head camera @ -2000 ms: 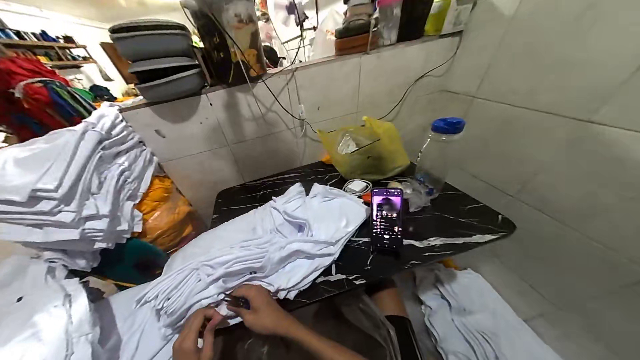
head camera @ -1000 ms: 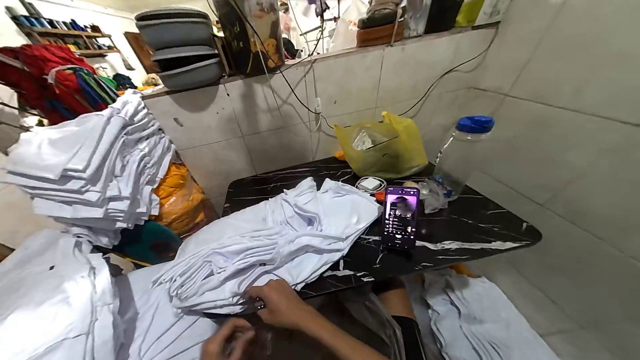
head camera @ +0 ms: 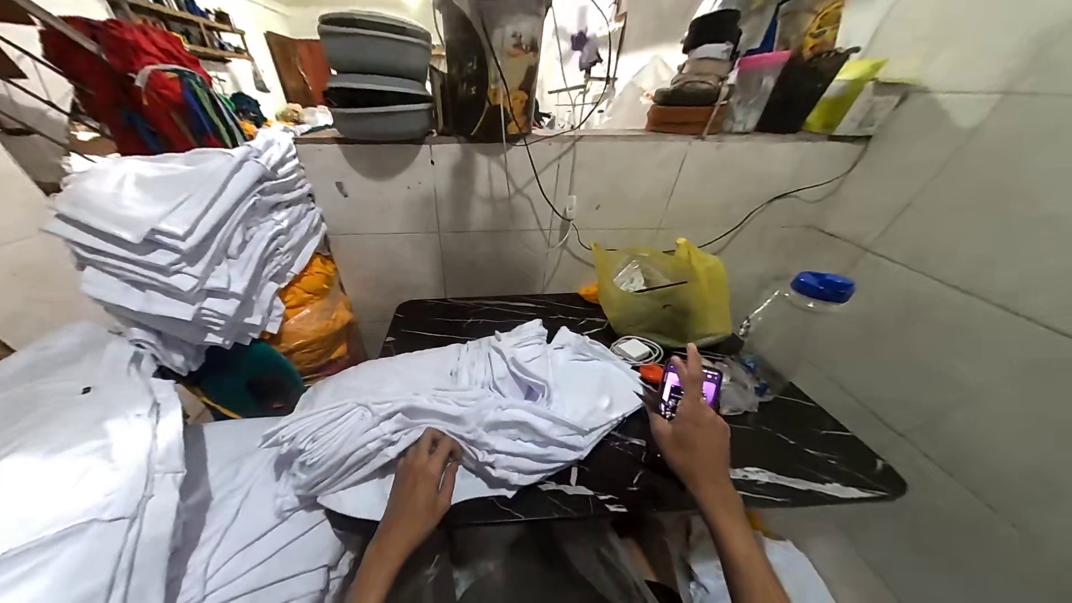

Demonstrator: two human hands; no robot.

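Observation:
A pile of white fabric pieces (head camera: 502,410) lies across the black marble-patterned table (head camera: 804,452). My left hand (head camera: 429,477) rests at the near edge of this pile, its fingertips against the folds; whether they pinch any cloth cannot be told. Over at the right, my right hand (head camera: 691,419) is in front of a smartphone (head camera: 710,387) with a lit screen, fingers spread and partly covering it. Behind the phone are a coiled white cable with a charger (head camera: 636,349) and a yellow plastic bag (head camera: 666,293).
Tall stacks of white cloth (head camera: 184,226) stand at the left, beside an orange bag (head camera: 314,310). A clear container with a blue lid (head camera: 822,287) is at the table's right back. Grey basins (head camera: 377,75) sit on the ledge of the tiled wall, and a black cord hangs down it.
My right hand has moved from the near edge of the cloth pile to the phone. My left hand, earlier off the pile's near edge, now touches the folds.

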